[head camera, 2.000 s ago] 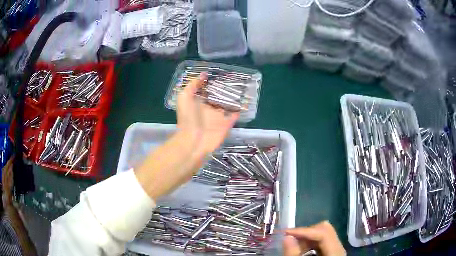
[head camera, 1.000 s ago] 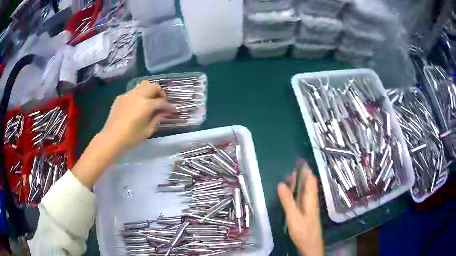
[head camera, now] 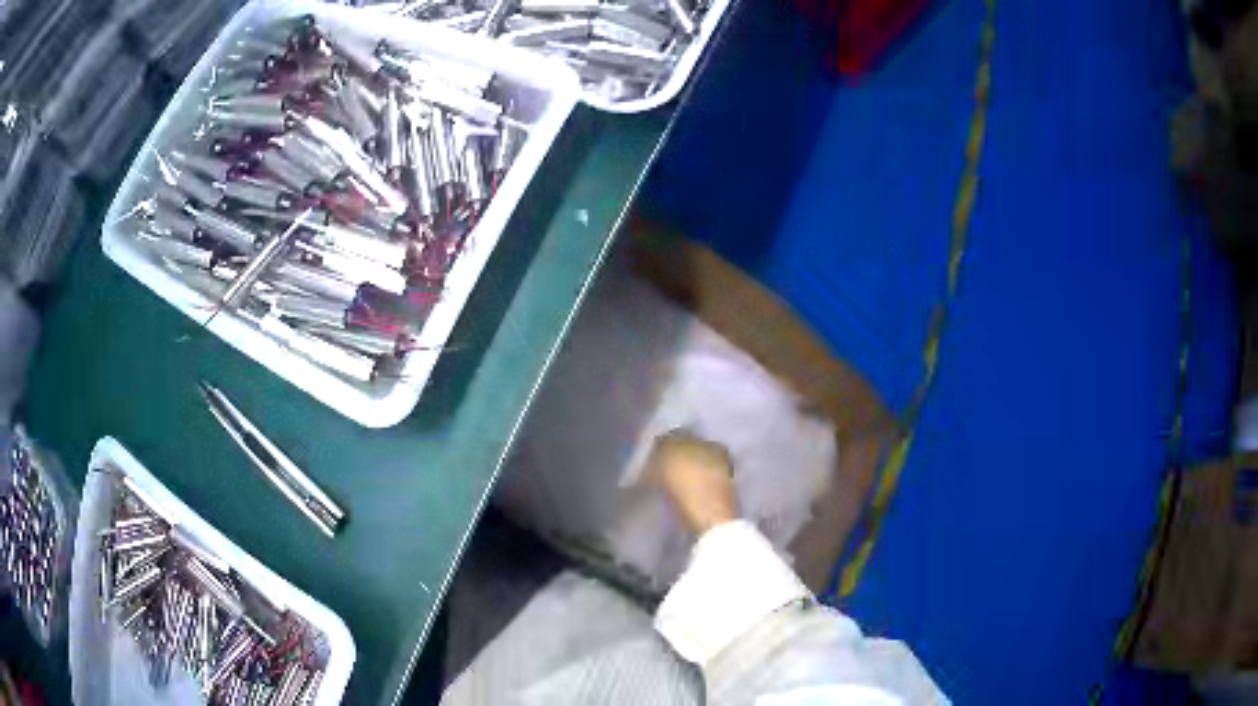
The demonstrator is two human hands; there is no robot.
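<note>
My right hand [head camera: 697, 476], in a white sleeve, is low beside the bench, over an open brown cardboard box [head camera: 858, 400]. Its fingers are at a whitish sheet or film [head camera: 745, 414] inside the box; blur hides whether they grip it. My left hand is out of the picture. The white side tray [head camera: 483, 262], heaped with silver cylinders with red and dark leads, is on the bench at the upper left. The white sorting tray [head camera: 90, 552] with more cylinders is cut off at the lower left.
Metal tweezers [head camera: 276, 462] lie on the green bench [head camera: 400, 497] between the trays. Another tray of metal parts [head camera: 649, 83] is at the bench edge. A packing box with cylinders [head camera: 31, 531] is at far left. Blue floor [head camera: 1062, 345] carries yellow lines; another carton [head camera: 1221, 566] is at right.
The view has swung right and down. My right hand has moved from beside the side tray down to the cardboard box. My left hand has left the picture.
</note>
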